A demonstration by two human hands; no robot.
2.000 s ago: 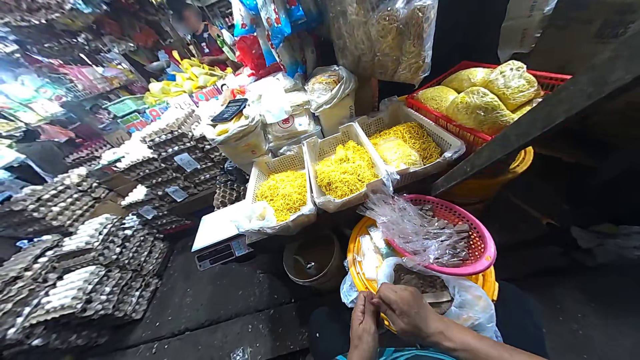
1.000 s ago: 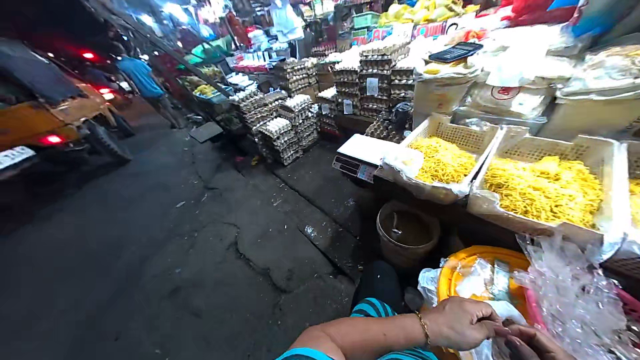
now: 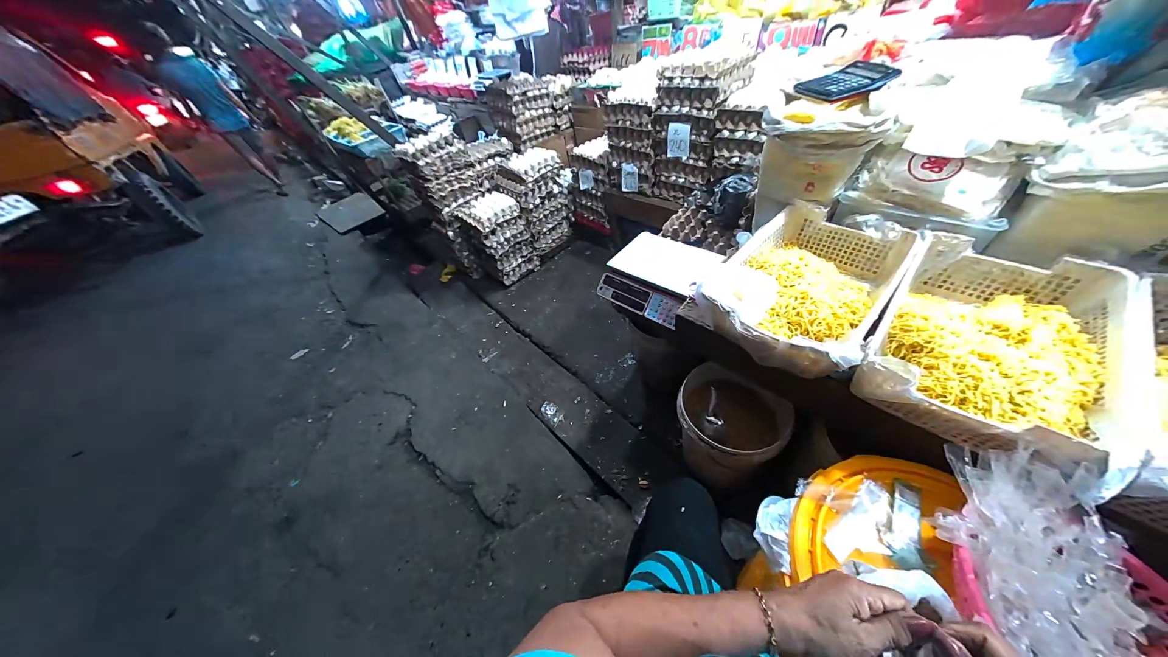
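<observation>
My left hand (image 3: pixel 844 610), with a thin bracelet at the wrist, is at the bottom edge, fingers curled. My right hand (image 3: pixel 978 639) meets it there, mostly cut off by the frame. Something small and dark lies between the fingertips; what it is, I cannot tell. Just above the hands is a round orange tub lid (image 3: pixel 821 511) with plastic pieces on it. A white plastic bag (image 3: pixel 899 584) lies between the lid and my hands. To the right, a heap of small clear plastic bags (image 3: pixel 1049 557) fills a pink basket (image 3: pixel 975 584).
Plastic crates of yellow noodles (image 3: pixel 999 356) stand beyond, beside a digital scale (image 3: pixel 662 274) and a calculator (image 3: pixel 847 80). A bucket (image 3: pixel 733 429) holds brownish liquid. Stacked egg trays (image 3: pixel 497 228) stand further back. Cracked pavement (image 3: pixel 301 438), a person walking (image 3: pixel 205 91) and an orange vehicle (image 3: pixel 64 155) are left.
The view has swung far left since two seconds ago, bringing in the street and vehicle. My hands stay close together near the orange lid.
</observation>
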